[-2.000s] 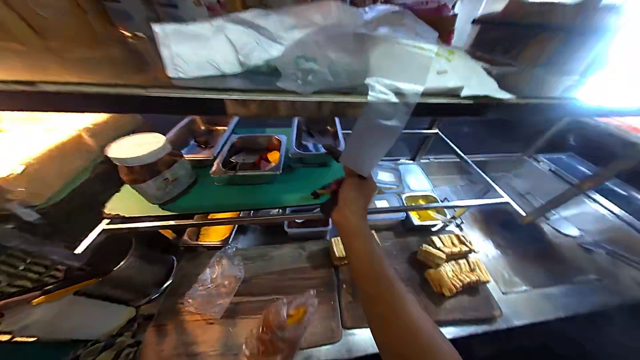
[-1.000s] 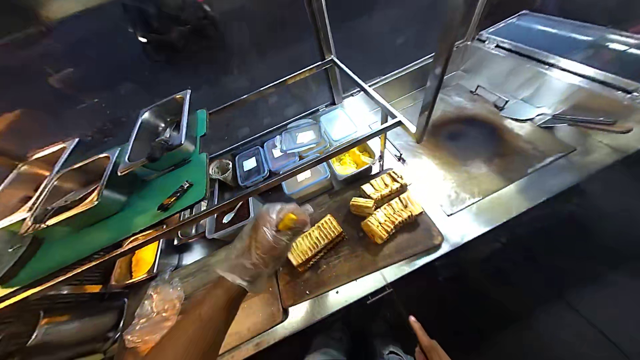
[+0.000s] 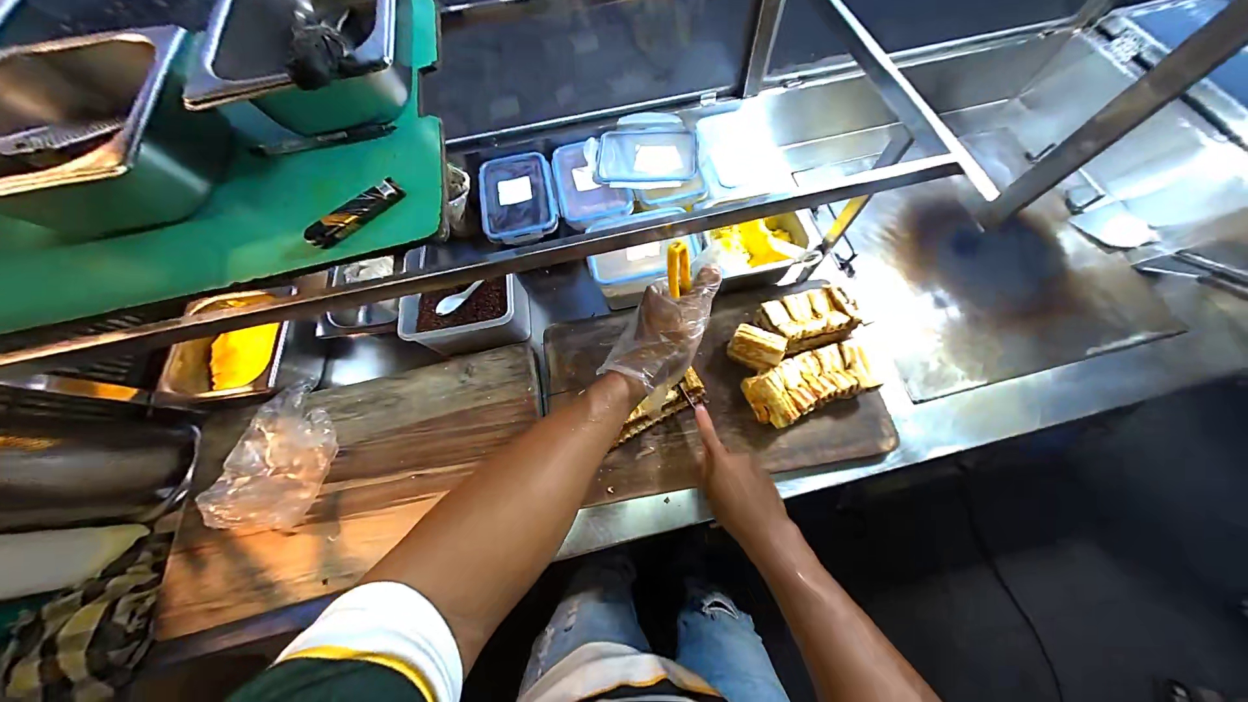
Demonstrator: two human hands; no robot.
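My left hand point(image 3: 665, 327), in a clear plastic glove, is raised over the dark wooden cutting board point(image 3: 819, 439) and holds yellow food strips point(image 3: 679, 268). Below it lies a block of sliced, browned bread-like food point(image 3: 663, 408), partly hidden by the hand. My right hand point(image 3: 733, 480) is bare and holds a thin utensil point(image 3: 686, 394), seemingly a knife, whose tip touches that block. More stacks of the sliced food point(image 3: 811, 382) lie on the board's right side, with a small piece point(image 3: 757, 346) beside them.
A lighter wooden board point(image 3: 429, 439) with a crumpled plastic bag point(image 3: 278, 463) adjoins on the left. Behind stand lidded containers point(image 3: 519, 195), a tub with a white spoon point(image 3: 460, 298) and a tray of yellow food point(image 3: 756, 242). A metal rail point(image 3: 546, 255) crosses above; a griddle point(image 3: 1033, 292) lies right.
The right hand has come in from the lower edge to the sliced block, with the thin utensil in it. The left hand still holds yellow food. The view has shifted.
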